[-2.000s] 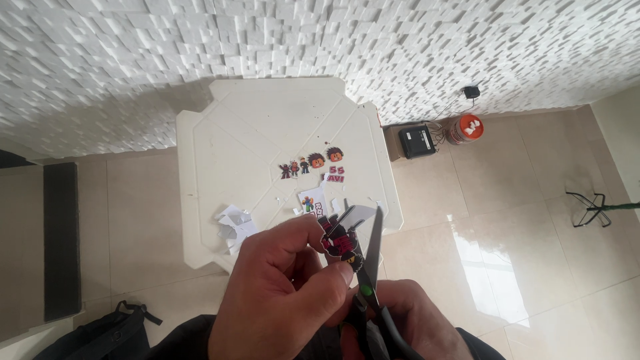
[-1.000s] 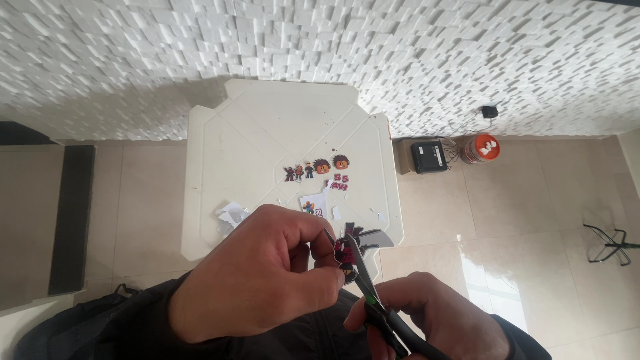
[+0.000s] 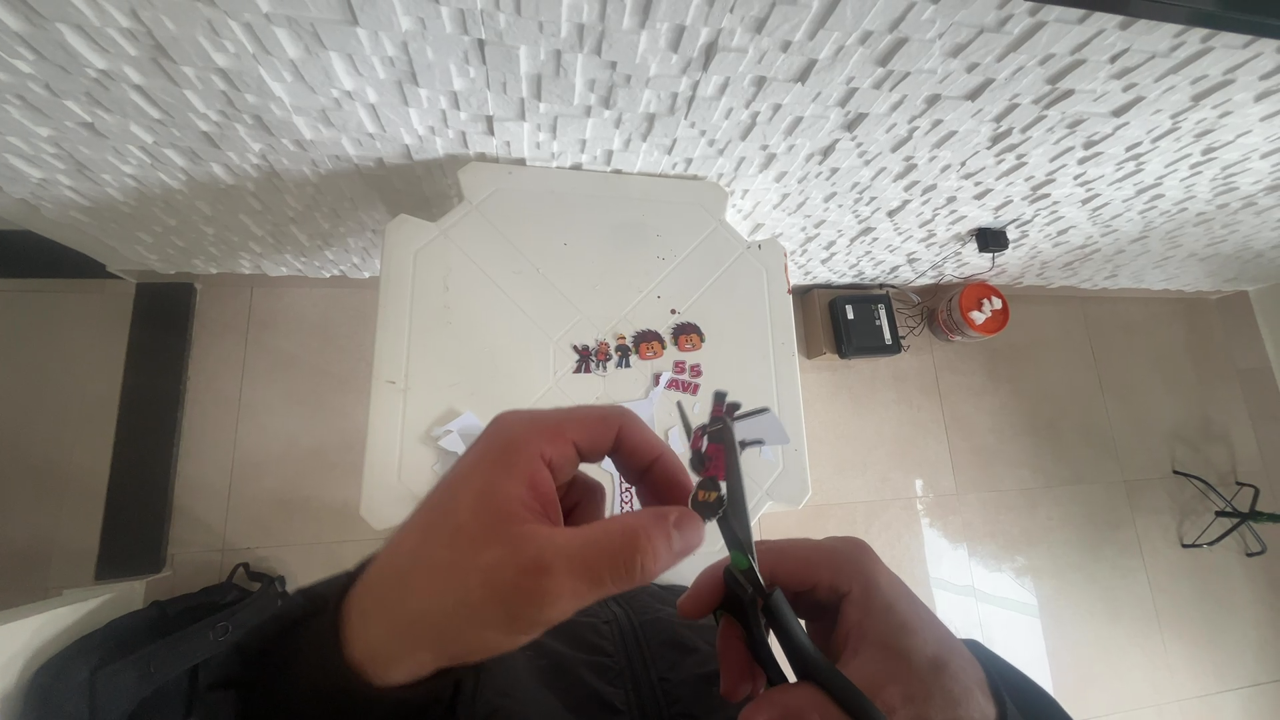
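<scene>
Between the thumb and index finger of my left hand [image 3: 560, 530] is a printed paper figure [image 3: 712, 455] in black and magenta, its dark head toward me. My right hand [image 3: 850, 610] grips black-handled scissors [image 3: 742, 530] with a green pivot. Their parted blades lie at the figure, with a white piece of paper sticking out on the right. Beyond my hands, small cut-out figures [image 3: 603, 355], two cartoon head cut-outs [image 3: 688, 337] and cut-out lettering [image 3: 686, 377] rest on the white plastic table. Partly hidden by my left hand is more printed paper [image 3: 626, 492].
White paper scraps [image 3: 458, 432] lie at the left of the white table [image 3: 600, 220], which stands by a textured wall. On the floor to the right are a black device [image 3: 865, 326] and an orange-lidded container [image 3: 982, 310]. A dark bag [image 3: 150, 640] sits at lower left.
The held figure has been turned: its magenta body was mostly behind the fingers a second ago and now shows above them. The scissors' blades stand more upright than before.
</scene>
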